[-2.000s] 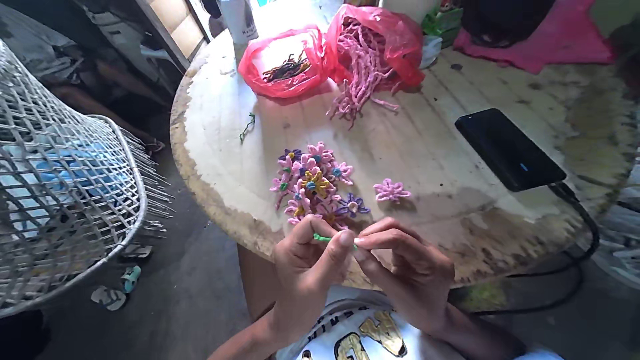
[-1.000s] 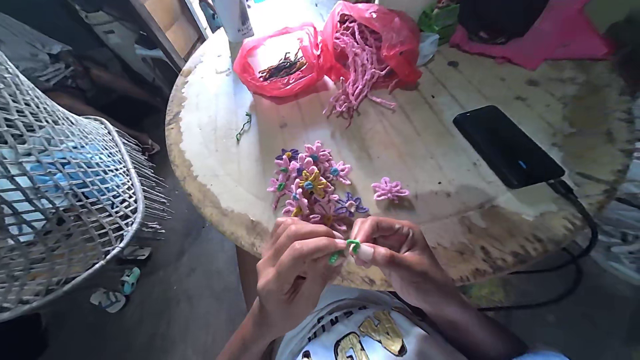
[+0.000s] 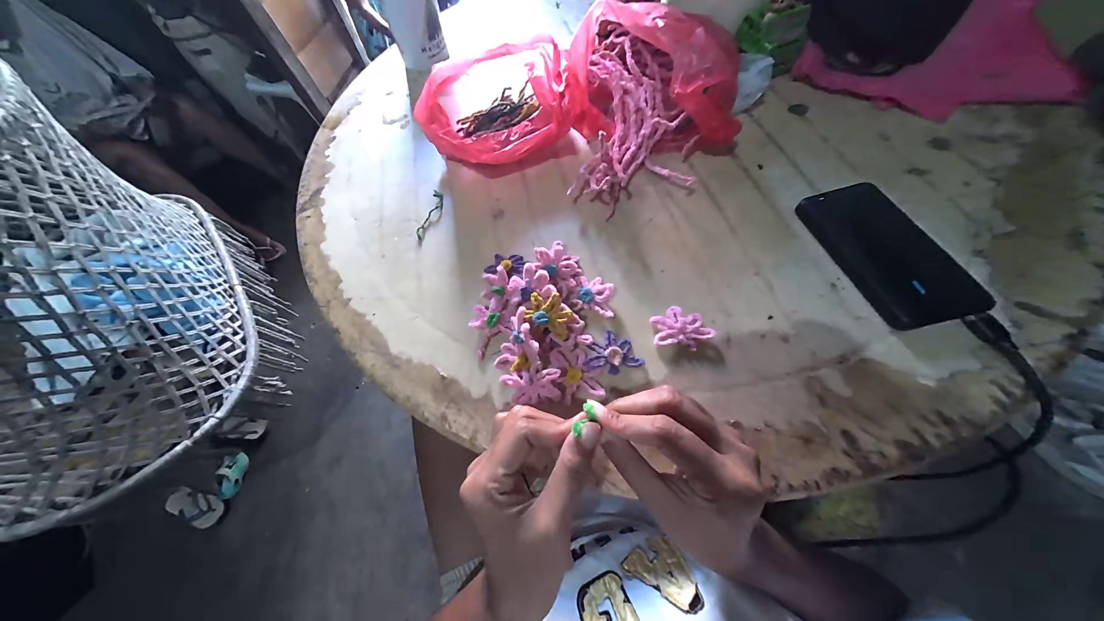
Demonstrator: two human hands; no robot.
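Between my fingertips, over the near edge of the round wooden table (image 3: pixel 379 358), is a small piece of green fuzzy craft stem or yarn (image 3: pixel 586 418). My left hand (image 3: pixel 530 483) pinches it between thumb and forefinger, and my right hand (image 3: pixel 681 466) grips its other side, the fingertips nearly touching. Just beyond my hands lies a pile of pink, purple and yellow fuzzy flowers (image 3: pixel 543 319) with coloured centres. A single pink flower (image 3: pixel 682 328) sits apart to the right of the pile. Part of the green piece is hidden by my fingers.
Farther back are a pink plastic bag of dark strands (image 3: pixel 431 112) and another of pink strands (image 3: pixel 716 78). A green strand (image 3: pixel 429 216) lies left. A black phone or power bank (image 3: pixel 893 254) with a cable is right, a white bottle (image 3: pixel 417 34) behind, a woven chair (image 3: pixel 112 285) left.
My hands have shifted their fingers around the green piece. It showed as a small loop a second ago and now looks more bunched between the fingertips.
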